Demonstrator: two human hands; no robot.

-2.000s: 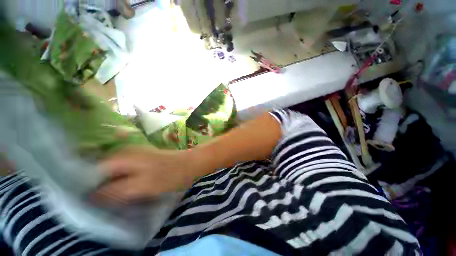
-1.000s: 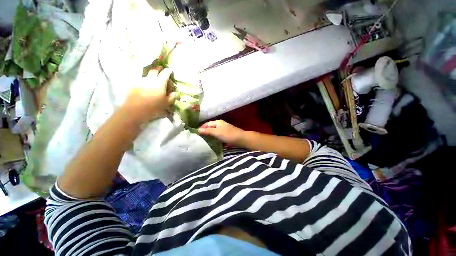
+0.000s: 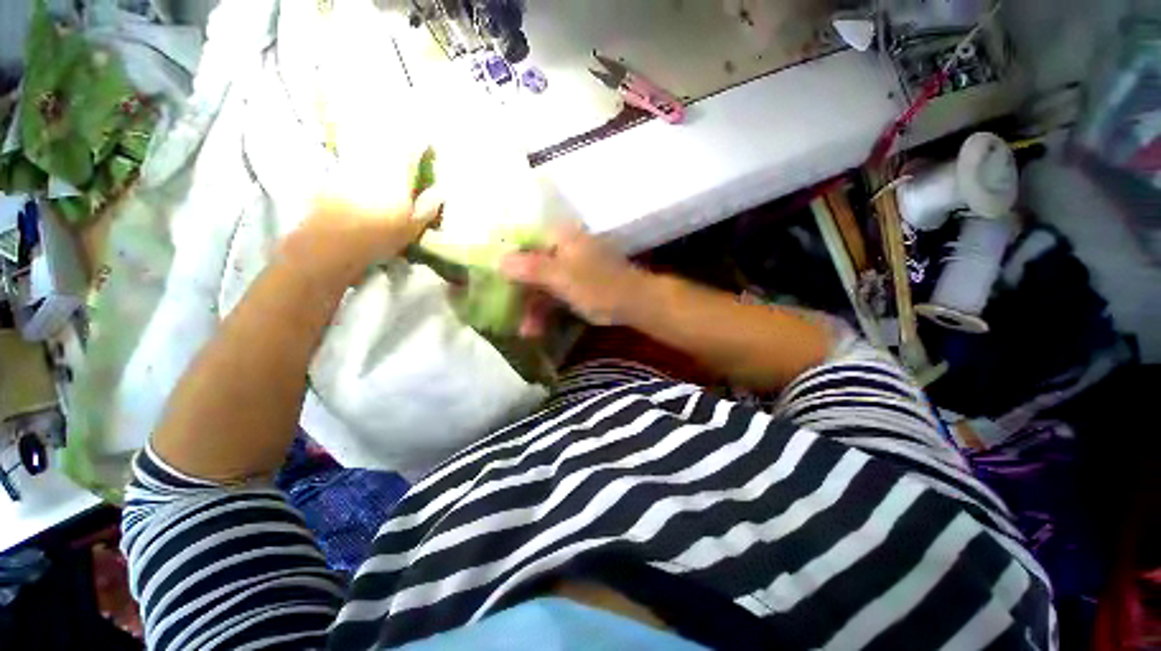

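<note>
Green floral fabric [image 3: 490, 300] with a white lining [image 3: 405, 369] hangs over the front edge of the white machine table, partly on my lap. My left hand [image 3: 369, 233] grips the cloth, its fingertips in strong glare. My right hand [image 3: 573, 277], slightly blurred, holds the green edge to the right of it. The presser foot and needle area [image 3: 490, 32] of the sewing machine is above my hands. Much of the cloth under the lamp is washed out.
Pink snips [image 3: 652, 98] lie on the machine bed. A tray of metal parts [image 3: 961, 70] is at the far right, with white thread cones [image 3: 974, 261] and wooden slats [image 3: 851, 261] below. More green fabric [image 3: 77, 115] is heaped at the left. Blue patterned cloth [image 3: 334, 509] lies below.
The green fabric and lining have come off their earlier spread at the left into both hands. Since a second ago, my right hand has moved up and onto the green edge.
</note>
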